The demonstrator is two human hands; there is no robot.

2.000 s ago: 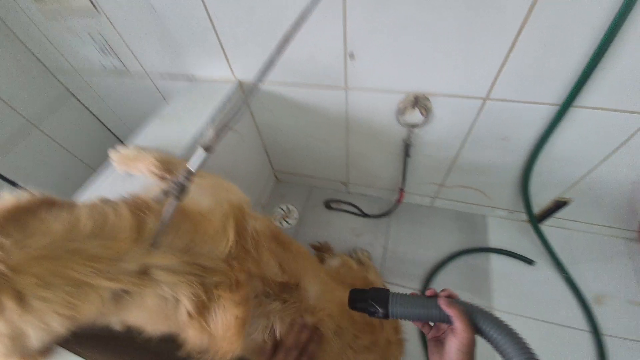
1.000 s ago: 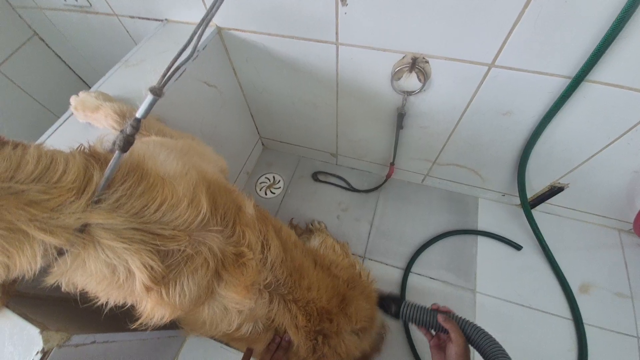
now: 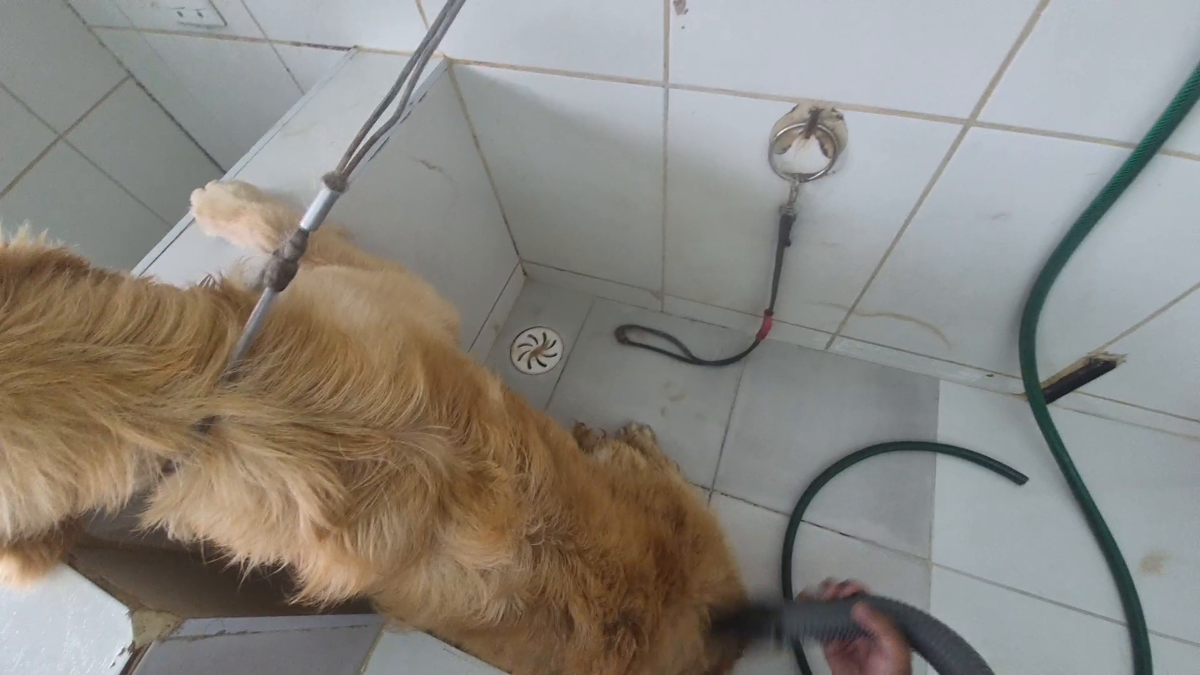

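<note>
A golden-haired dog (image 3: 450, 450) stretches from the left edge to the bottom middle, one pale paw up on the tiled ledge. My right hand (image 3: 867, 637) grips a grey corrugated dryer hose (image 3: 923, 623) at the bottom right. The hose's black nozzle (image 3: 745, 621), blurred, is at the dog's fur at its lower right end. My left hand is not in view. A grey grooming cable (image 3: 394, 89) with a metal sleeve comes down from the top to the dog's back, where fur hides its lower end.
A tiled ledge (image 3: 272, 141) stands at the upper left. A metal ring (image 3: 804, 150) on the wall holds a dark looped tether (image 3: 776, 272). A round drain (image 3: 536, 350) lies in the floor. A green garden hose (image 3: 1031, 328) runs down the right side, and a green hose end curves over the tiles.
The nozzle, apart from the fur two seconds ago, is now at the dog's fur. My left hand, at the dog's lower side in both earlier frames, has gone out of view.
</note>
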